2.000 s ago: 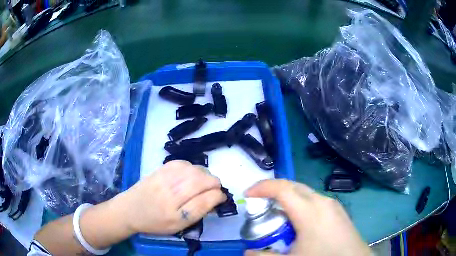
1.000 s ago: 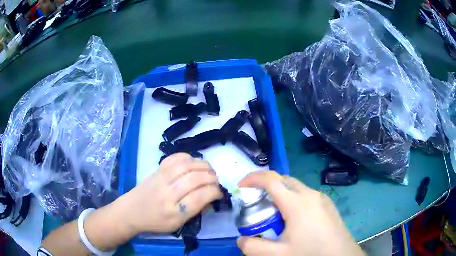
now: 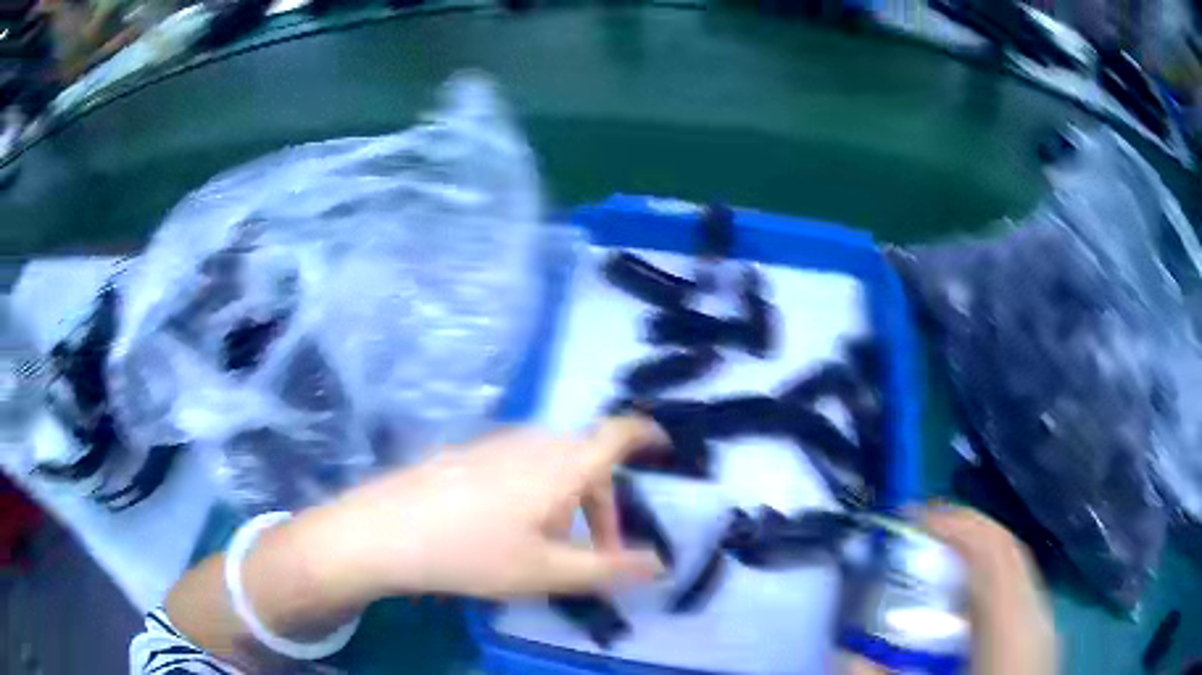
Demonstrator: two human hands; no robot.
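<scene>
The blue tray [image 3: 902, 396] with a white liner holds several loose black plastic parts [image 3: 738, 417]. My left hand [image 3: 527, 521] is over the tray's left side, thumb and fingers apart, with a dark part just beyond the fingers. It does not visibly hold anything. My right hand [image 3: 995, 587], partly cut off by the bottom edge, is around an aerosol can [image 3: 910, 600] with a silver top and blue body at the tray's lower right. The frame is blurred, so contacts at the fingertips are hard to tell.
A crinkled clear bag [image 3: 422, 290] with black pieces stands left of the tray. A fuller bag of dark parts [image 3: 1055, 356] stands right. Black pieces with wires [image 3: 92, 409] lie on a white sheet [image 3: 145, 534] at far left. A small black piece [image 3: 1161, 638] lies at lower right.
The view has swung left, so tray and bags appear further right. My left hand has opened and drawn away from the can. The can remains in my right hand.
</scene>
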